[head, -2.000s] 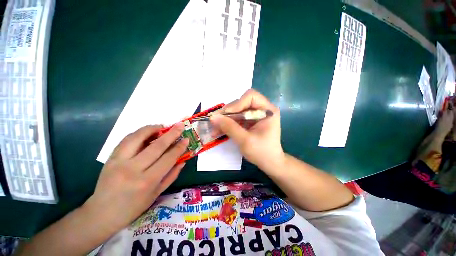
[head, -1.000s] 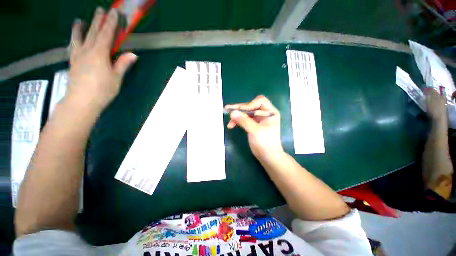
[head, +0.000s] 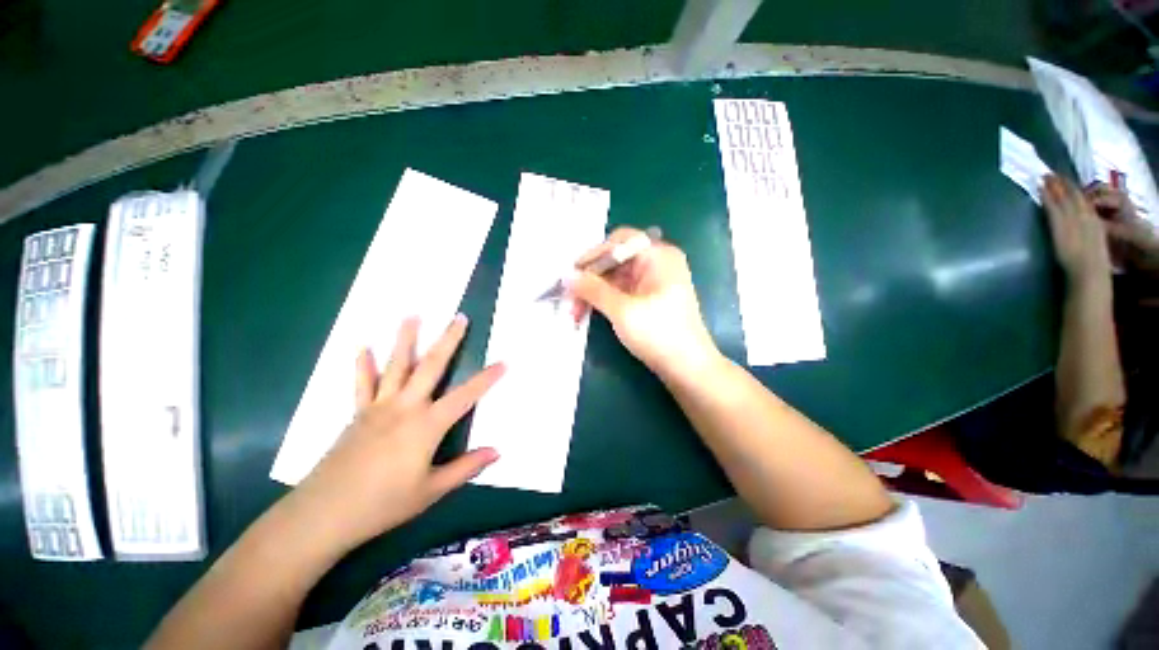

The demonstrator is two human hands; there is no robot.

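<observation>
My left hand (head: pixel 404 425) lies spread and empty, its fingers over a blank white strip (head: pixel 394 292) and reaching the left edge of the adhesive sheet (head: pixel 528 381). That sheet shows faint marks only at its top end. My right hand (head: pixel 642 292) holds tweezers (head: pixel 619 255) like a pen above the sheet, the tips (head: pixel 552 292) pointing left. I cannot tell whether the tips touch the sheet or carry anything.
Another adhesive sheet (head: pixel 773 254) lies to the right. A sheet stack (head: pixel 155 368) and a patterned strip (head: pixel 54 394) lie at the left. A pale rail (head: pixel 508 85) crosses behind. An orange-red unit (head: pixel 170 28) sits beyond it. Another person's hands (head: pixel 1087 216) hold sheets at the right.
My left hand has left the orange-red unit beyond the rail and come back down onto the strips. The middle sheet is now tilted. My right hand still holds the tweezers.
</observation>
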